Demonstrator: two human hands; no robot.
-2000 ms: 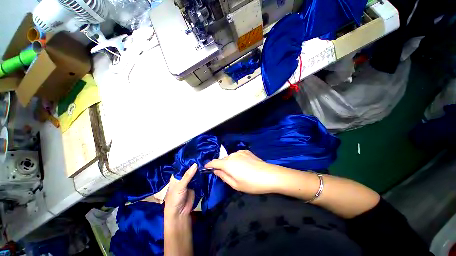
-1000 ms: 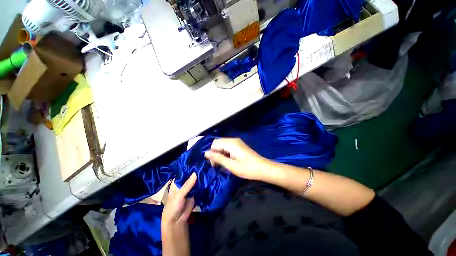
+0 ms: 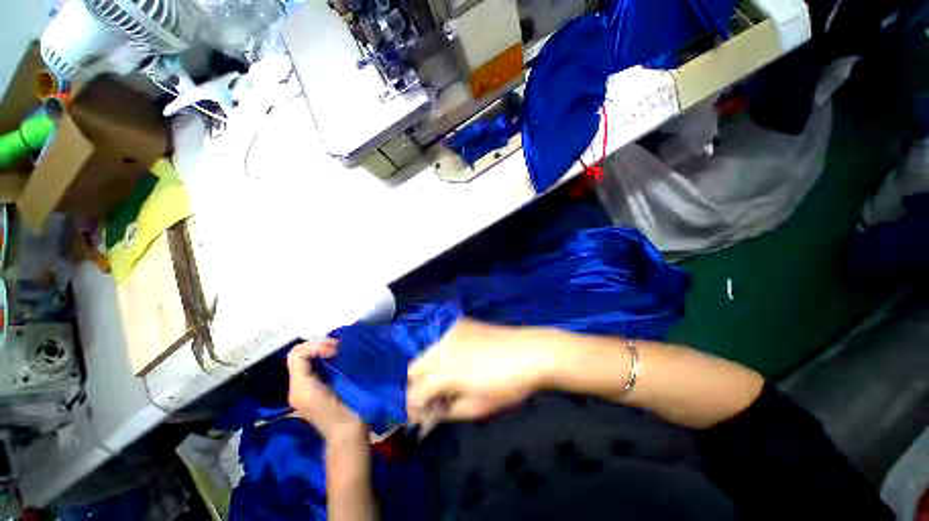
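The shiny royal-blue satin garment [image 3: 372, 368] lies bunched over the lap and against the table edge, with a wide fold running off to the right. A white rounded cup [image 3: 373, 303] shows at its upper edge beside the table. My left hand [image 3: 318, 392] holds the cloth at its left side, thumb on top. My right hand [image 3: 471, 374], with a bracelet at the wrist, is on the right side of the cloth and blurred. A small thin metallic tool [image 3: 432, 413] shows partly under its fingers, mostly hidden.
An overlock machine [image 3: 382, 97] stands on the white table [image 3: 295, 234], with blue satin pieces [image 3: 563, 102] hanging beside it. A cardboard box [image 3: 97, 153], yellow cloth [image 3: 153, 229] and pale board [image 3: 153, 305] are at left. A grey plastic bag [image 3: 713, 198] lies on the green floor.
My left hand has moved up and left, with the cloth spread between the hands. My right hand has moved down towards the lap. The white cup shows more than before.
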